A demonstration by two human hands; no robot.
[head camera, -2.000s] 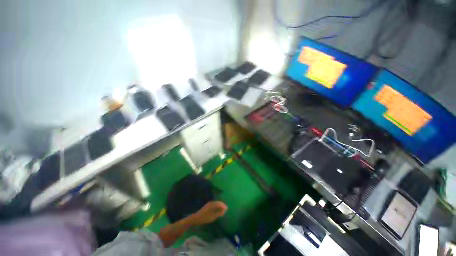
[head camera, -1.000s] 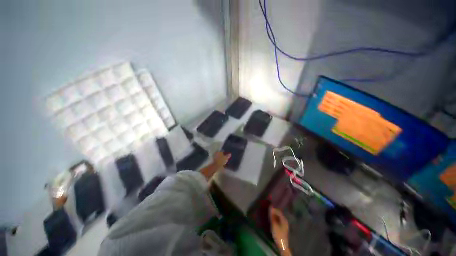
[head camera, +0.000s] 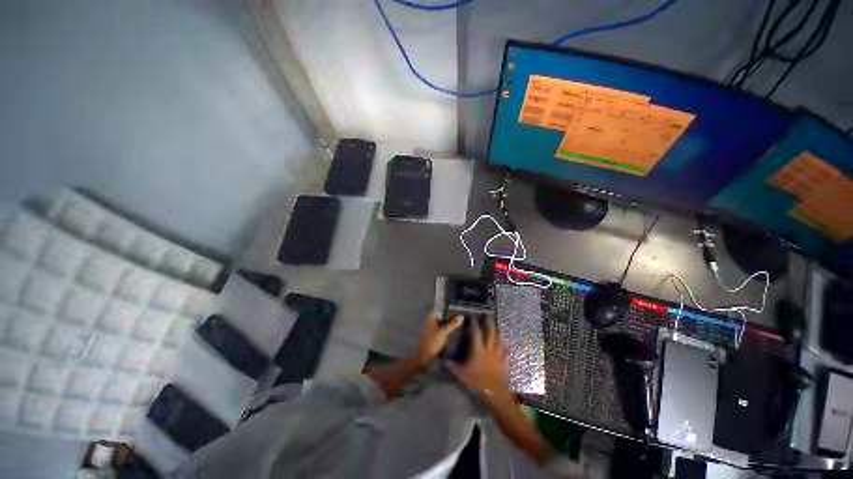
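Note:
A dark tablet point(head camera: 469, 294) lies at the bench's front edge, at the left end of the printed mat. My left hand point(head camera: 432, 339) is on its near left side and my right hand point(head camera: 483, 357) lies over its near right part; both hands hold it. The hands hide its lower part. A pale translucent bag point(head camera: 520, 337) lies on the mat just right of it. A white cable point(head camera: 505, 251) lies looped behind it, and whether it touches the tablet cannot be told.
Several dark tablets point(head camera: 310, 230) on white sheets lie at left, beside a white pocketed tray point(head camera: 93, 327). A monitor point(head camera: 636, 131) stands behind. A scanner point(head camera: 608, 307), a grey tablet point(head camera: 687, 393) and another white cable point(head camera: 748, 290) are at right.
The view has turned right towards the monitors. My left hand has moved from the tablets at the corner to the mat's left end, where both hands now hold a dark tablet.

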